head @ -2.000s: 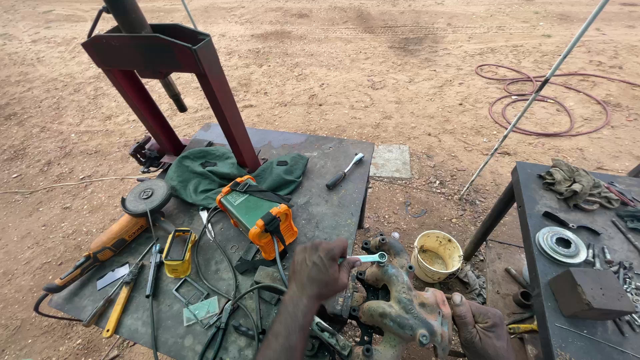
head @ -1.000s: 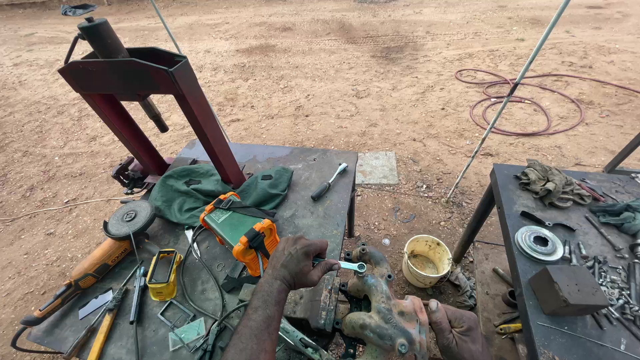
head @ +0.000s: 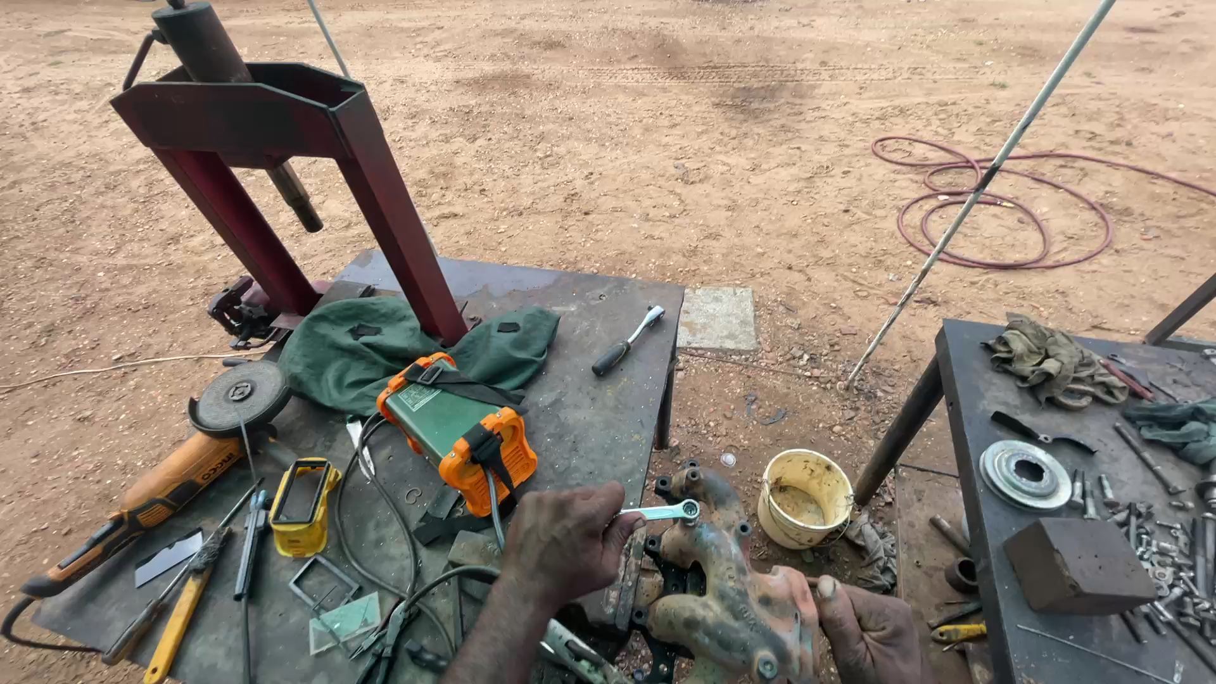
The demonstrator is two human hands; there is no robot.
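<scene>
A rusty cast exhaust manifold (head: pixel 727 589) rests at the near right edge of the left steel table, a dark flat gasket or flange plate along its left side. My left hand (head: pixel 570 541) grips a chrome combination wrench (head: pixel 662 512), whose ring end lies over the manifold's upper left part; whether it sits on a bolt is unclear. At the manifold's right outlet is my right hand (head: pixel 869 627), thumb and fingers closed around its edge or a small part there. A ratchet (head: pixel 628 340) lies further back on the table.
A shop press (head: pixel 247 123), a green welding machine (head: pixel 446 418) with orange ends, and an orange angle grinder (head: pixel 161 484) stand or lie on the left table (head: pixel 570 285). A yellow bucket (head: pixel 806 499) stands beyond the manifold. The right table (head: pixel 964 380) holds bolts and a metal block (head: pixel 1078 565).
The left hand and wrench have shifted position over the manifold's upper end. The right hand stays at the outlet. The view has shifted somewhat.
</scene>
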